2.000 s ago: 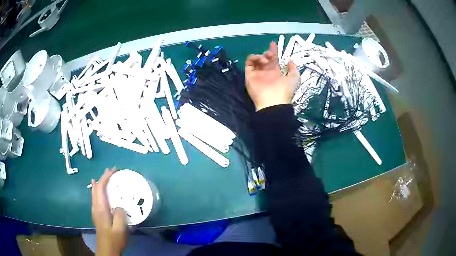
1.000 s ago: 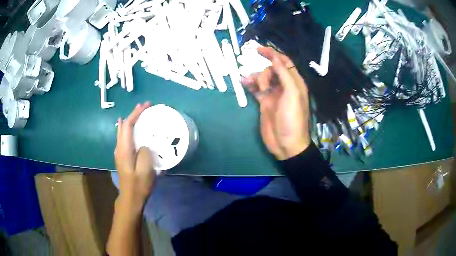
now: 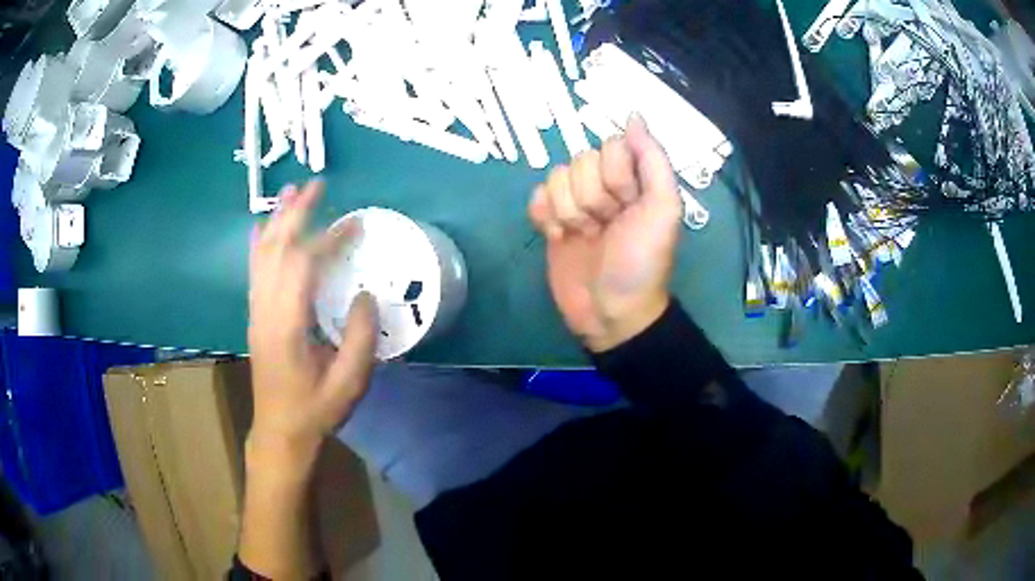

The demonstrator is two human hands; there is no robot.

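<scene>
A round white housing (image 3: 437, 267) stands near the bench's front edge, its slotted face tilted up towards me. My left hand (image 3: 306, 318) is at its left side, blurred, fingers spread, thumb over the slotted face; whether it touches is unclear. My right hand (image 3: 613, 233) is raised to the right of the housing, fingers curled in; no held thing shows, but the inside of the curl is hidden. Flat white pieces (image 3: 658, 114) lie just behind it. A pile of white sticks (image 3: 420, 80) lies at the back centre.
Black leads (image 3: 783, 148) with tagged ends spread right of centre, with a bent white stick on top. White pieces with thin wires (image 3: 953, 114) lie far right. More round housings (image 3: 199, 68) stand at the left. A small white cylinder (image 3: 39, 311) is at the left front edge. Cardboard cartons (image 3: 187, 454) stand below.
The view has shifted towards the front edge. My right hand has gone from over the leads to in front of the flat pieces, fingers now curled. My left fingers have spread beside the housing.
</scene>
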